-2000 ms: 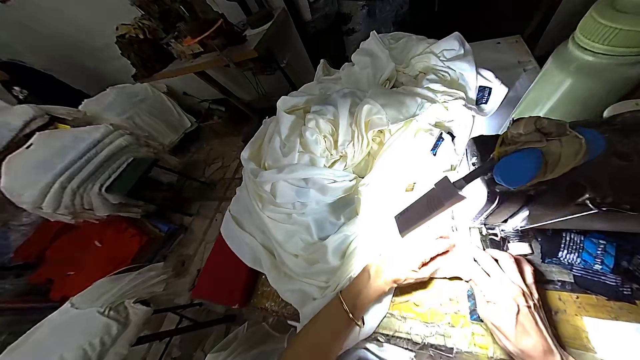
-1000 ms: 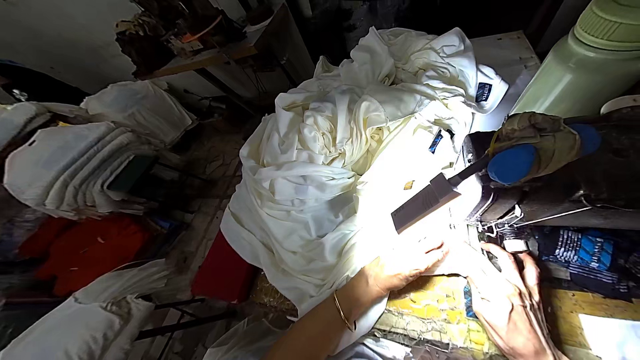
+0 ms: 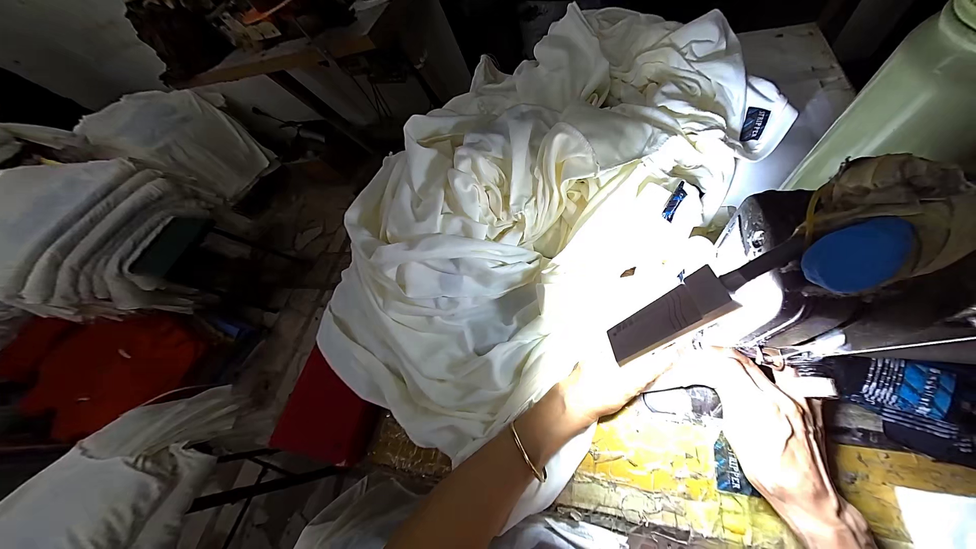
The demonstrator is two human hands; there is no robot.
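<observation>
My left hand point(image 3: 602, 393), with a bangle on its wrist, rests on the near edge of a big heap of white fabric point(image 3: 457, 282); whether its fingers grip the cloth is lost in glare. My right hand point(image 3: 770, 435) lies just right of it, by the needle area of a sewing machine point(image 3: 862, 324); its fingertips are overexposed. A lit lamp point(image 3: 671, 316) on the machine head hangs over both hands. Dark woven labels point(image 3: 755, 123) show on the white fabric. Another woven label point(image 3: 733, 465) lies on the worn yellow tabletop point(image 3: 648, 450), beside my right hand.
A pale green bottle point(image 3: 892, 99) stands behind the machine. Dark labels point(image 3: 923, 389) are piled at the right. Stacked white cloth pieces point(image 3: 69, 236), red fabric point(image 3: 114, 374) and more white cloth point(image 3: 99, 488) are at the left. A red object point(image 3: 324, 412) sits below the heap.
The fingers of my right hand have shifted, and a dark, curved gap now shows between my hands at the fabric's edge. The heap stays in place.
</observation>
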